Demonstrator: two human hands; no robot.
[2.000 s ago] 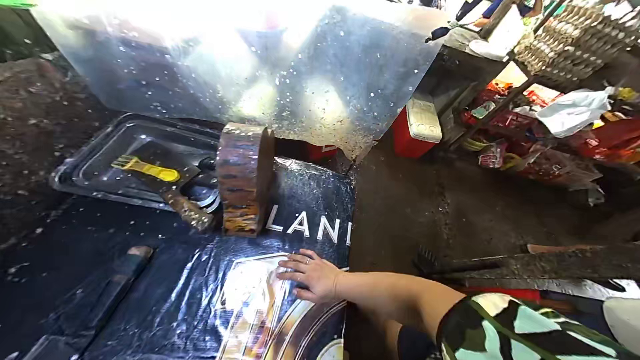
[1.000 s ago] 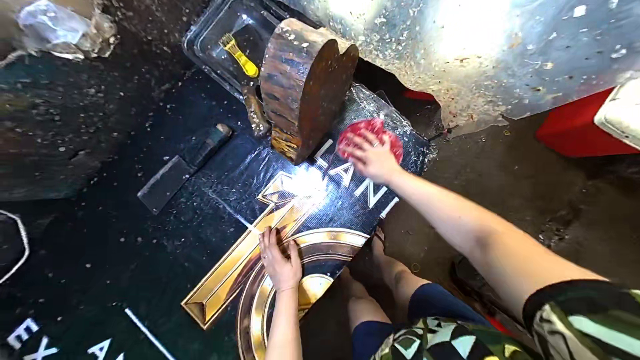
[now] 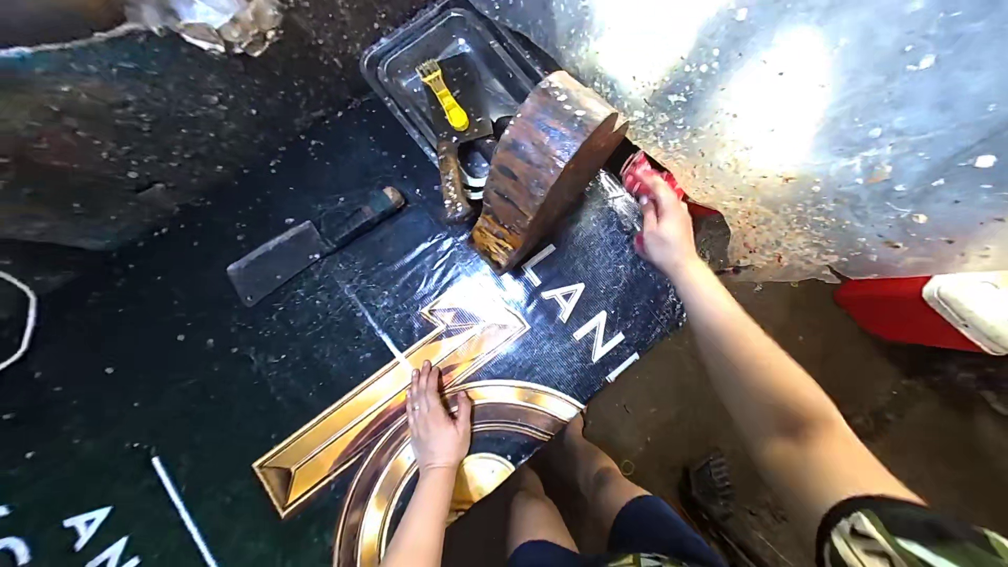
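Observation:
My left hand rests palm down on a dark printed tarpaulin with gold shapes and large white letters, holding nothing. Gripped in my right hand is a crumpled red cloth, at the far right edge of the tarpaulin. Just left of that hand stands a thick wooden chopping block, on its edge and tilted. A cleaver with a dark blade lies flat left of the block. Another tool with a worn handle lies between block and tray, its far end over the tray.
A clear plastic tray at the top holds a yellow-handled brush. A spattered metal sheet rises behind the block. On the right stands a red box with a white lid. Crumpled plastic lies top left.
My right hand has moved with the red cloth from the tarpaulin near the letters to its far edge beside the block. Two seconds ago one hand lay flat on the tarpaulin.

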